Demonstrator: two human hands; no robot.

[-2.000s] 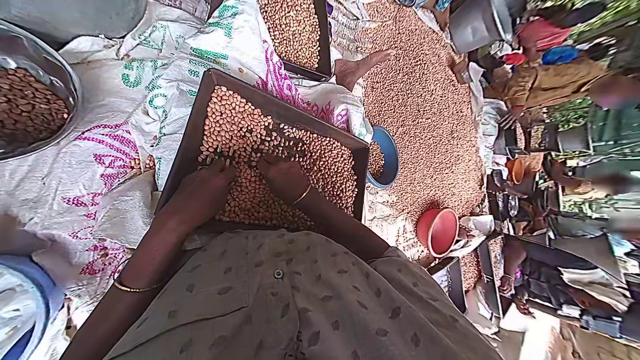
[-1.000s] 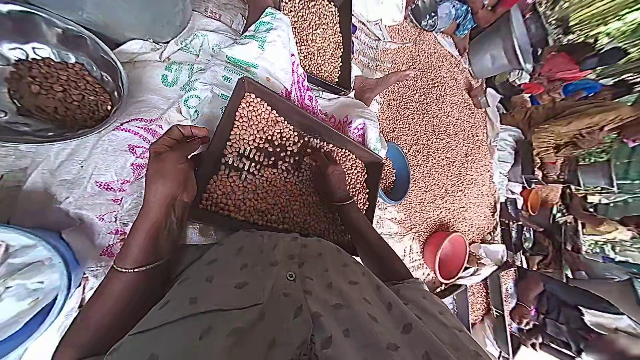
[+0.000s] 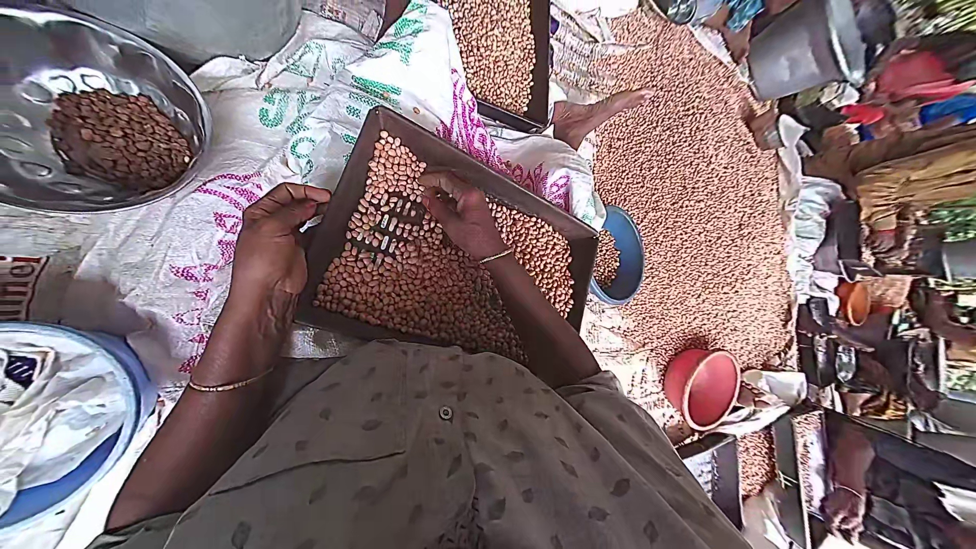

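Note:
A dark rectangular tray [image 3: 488, 169] lies tilted in front of my body, filled with reddish-brown kernels that look like shelled peanuts [image 3: 412, 282]. Where the kernels are thin, narrow pale slots show in its bottom. My left hand [image 3: 278, 229] is at the tray's left rim, thumb and fingertips drawn together; whether anything is between them cannot be told. Over the upper left part of the kernels is my right hand [image 3: 461, 213], its fingers bent and fingertips close together near the kernels. What it may hold is hidden. My right forearm covers part of the tray's lower right.
White printed sacks [image 3: 320, 114] lie under the tray. A metal basin [image 3: 200, 145] of darker kernels and a blue tub [image 3: 141, 381] stand left. Rightward are a blue bowl [image 3: 629, 255], a large kernel heap [image 3: 701, 191] and a red bucket [image 3: 701, 389]. Another person's foot [image 3: 598, 114] is beyond the tray.
Two seconds ago both hands were over the kernels; my left hand has since moved out to the tray's left rim. My right hand has moved farther up and left over the kernels since one second ago.

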